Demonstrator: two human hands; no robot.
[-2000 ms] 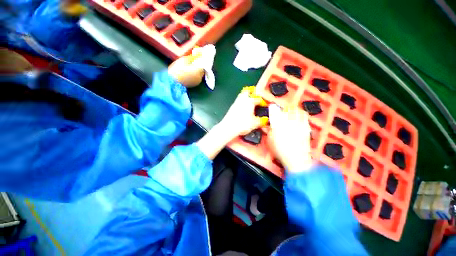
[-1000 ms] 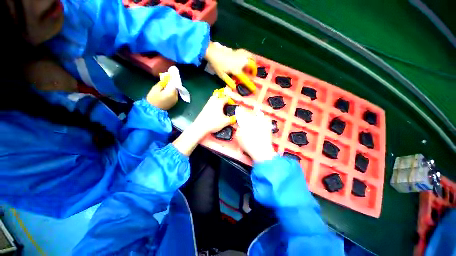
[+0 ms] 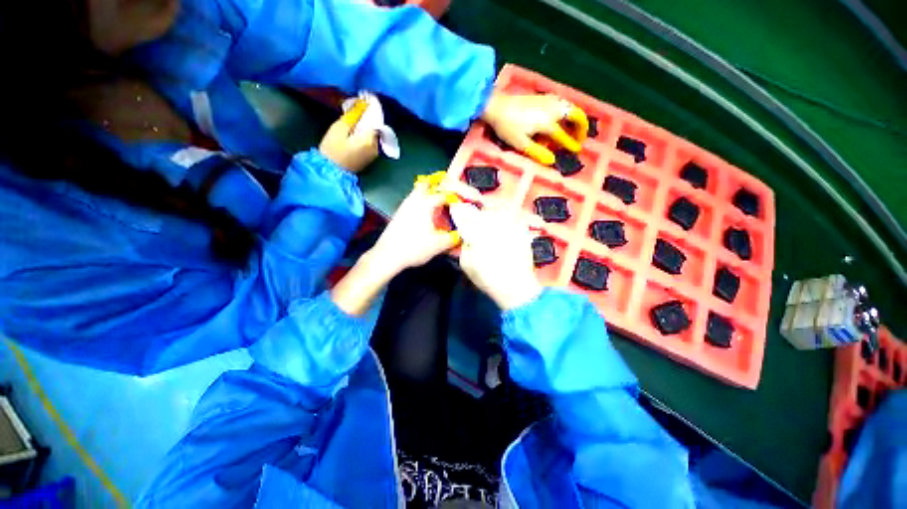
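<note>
The orange-red foam tray (image 3: 764, 288) lies in front of me, with black watch housings (image 3: 592, 272) in its square pockets. My left hand (image 3: 410, 227), with yellow finger cots, holds a black housing (image 3: 450, 215) at the tray's near left edge; the fingers largely cover it. My right hand (image 3: 502, 249) is against the same housing. A small white wipe (image 3: 465, 192) shows at its fingertips, hard to tell from the pale, overexposed hand.
A neighbour in blue reaches a hand (image 3: 532, 124) with yellow finger cots over the tray's far left part. Their other hand (image 3: 350, 141) holds a white wipe (image 3: 376, 121). Banded bottles (image 3: 820, 313) stand right of the tray, near another orange-red tray (image 3: 843, 413).
The neighbour's arm has come in over the tray, and its hand is now further right. The crumpled white wipes on the bench are no longer visible. My hands have stayed together at the housing.
</note>
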